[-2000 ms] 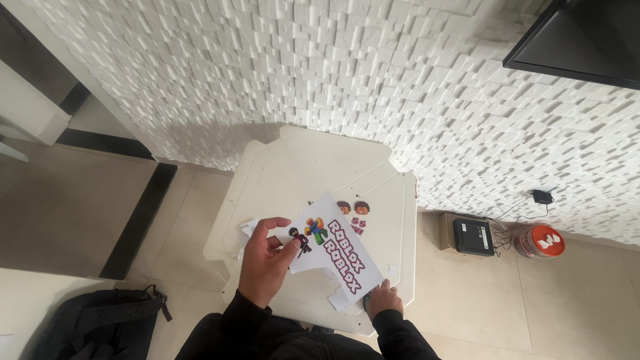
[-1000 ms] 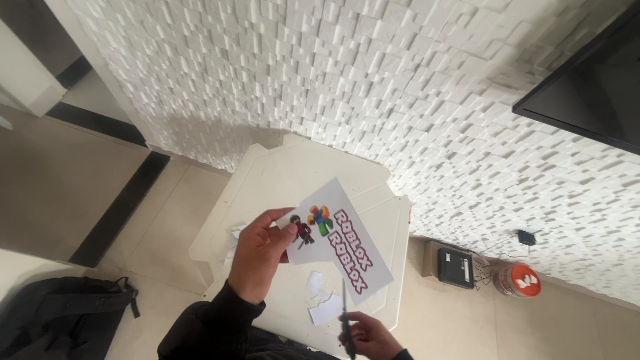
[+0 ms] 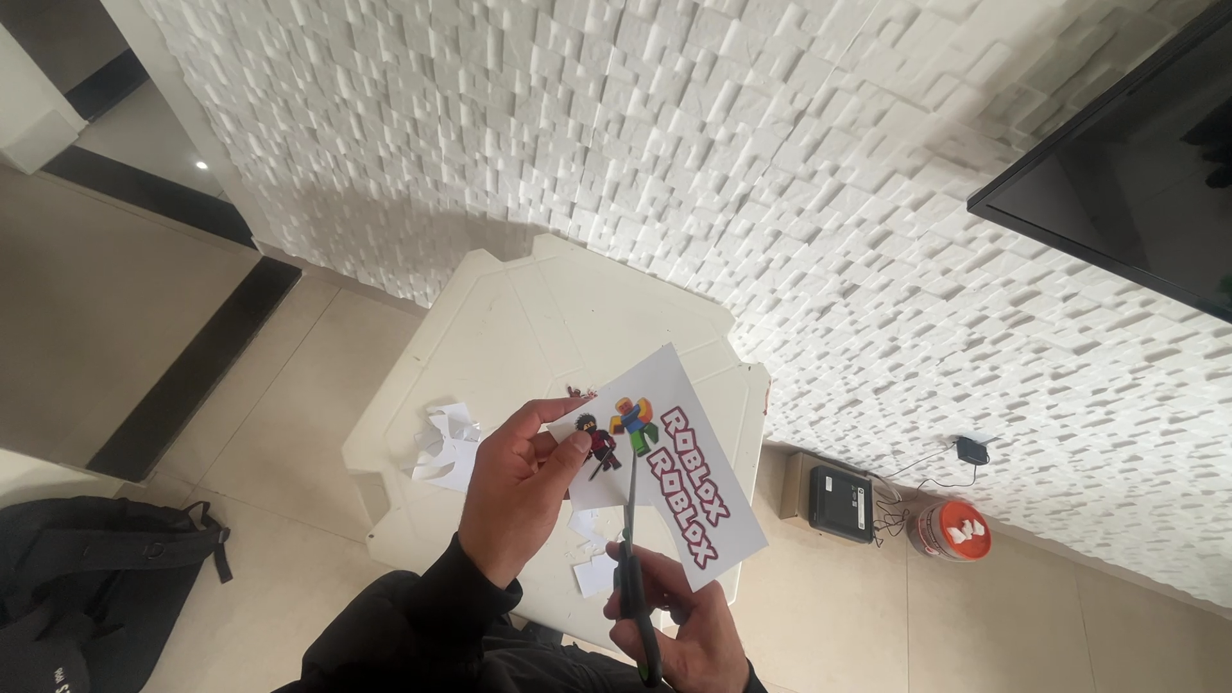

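A white paper sheet [image 3: 685,385] printed with two cartoon figures and a repeated Roblox logo is pinched at its left side by my left hand [image 3: 525,481]. My right hand [image 3: 683,616] holds black-handled scissors [image 3: 630,587], whose blades reach the lower part of the sheet between the figures and the logos. Beneath, on a white plastic table [image 3: 539,318], are white paper scraps [image 3: 452,443] to the left and more small cut pieces [image 3: 595,575] under the scissors. Part of a printed cutout [image 3: 580,392] peeks from behind the sheet.
Behind the table rises a white textured wall [image 3: 462,115], with a black screen [image 3: 1136,164] at upper right. On the floor at right are a black box-shaped device [image 3: 840,502], cables and a red-lidded tub [image 3: 953,531]. A black backpack [image 3: 96,577] lies at lower left.
Two seconds ago my right hand was low by the table edge; it has since brought the scissors up to the sheet. My left hand keeps its hold on the paper.
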